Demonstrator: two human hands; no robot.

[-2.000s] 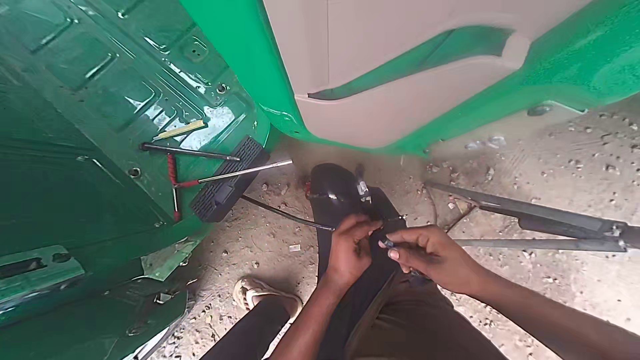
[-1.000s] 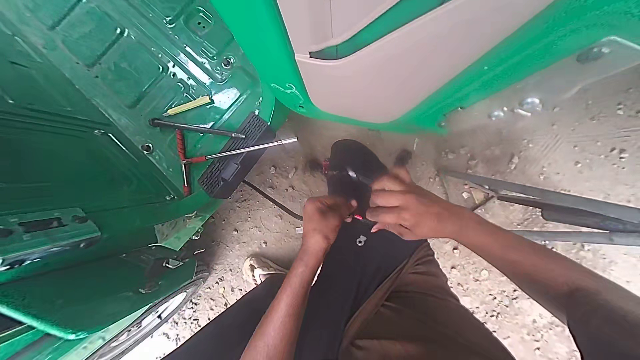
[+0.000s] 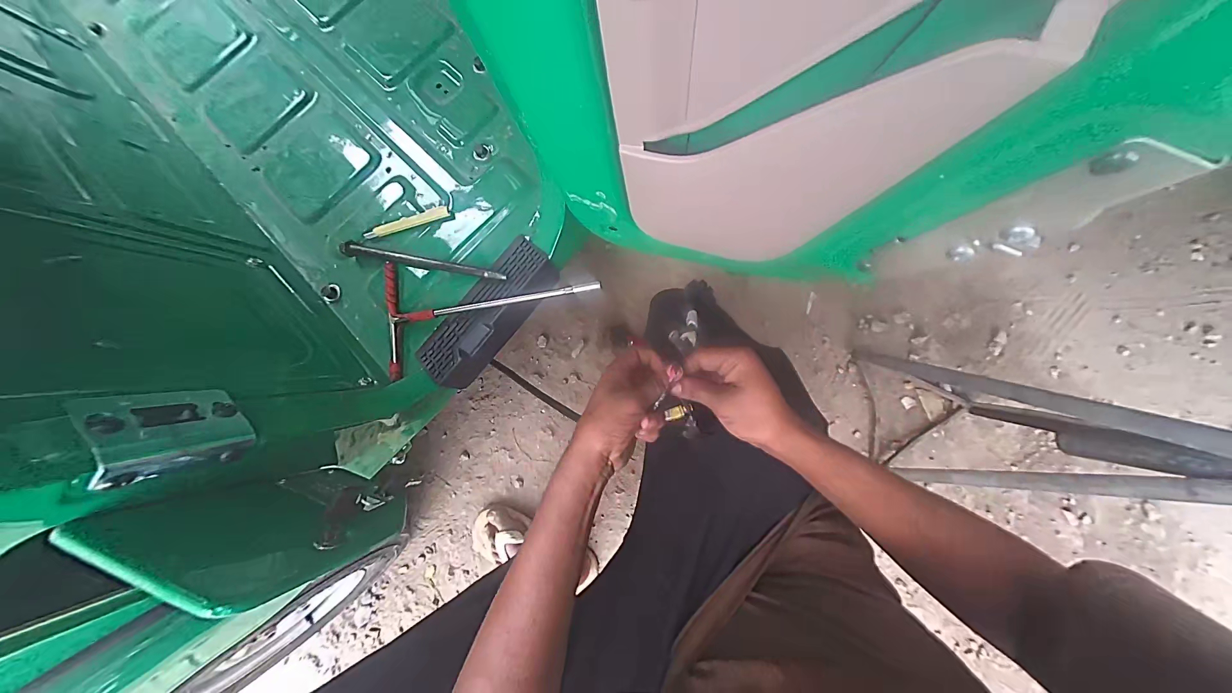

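Observation:
My left hand point(image 3: 628, 402) and my right hand point(image 3: 736, 390) meet above my dark-trousered leg, their fingertips close together. Between them is a small thing with a pinkish-red part point(image 3: 674, 373), blurred and mostly covered by the fingers; what it is I cannot tell. Just below the fingertips a small yellow and metal piece point(image 3: 678, 413) shows. Small pale metallic pieces point(image 3: 687, 329) are visible beyond the fingers, near a black object on my leg. A dark cable point(image 3: 535, 390) runs from the black plastic grille toward my left hand; its far end is hidden.
Left is a green vehicle floor point(image 3: 289, 125) bearing a yellow-handled tool point(image 3: 409, 222), a dark rod point(image 3: 423, 261), a red-handled T-wrench point(image 3: 500, 301) and a black plastic grille point(image 3: 486, 318). A green door with beige trim point(image 3: 770, 183) stands ahead. Metal bars point(image 3: 1068, 404) lie right on gravelly ground.
My two hands were apart two seconds ago and are now together at the fingertips. The pinkish-red part shows between them now. The tools on the vehicle floor have stayed put.

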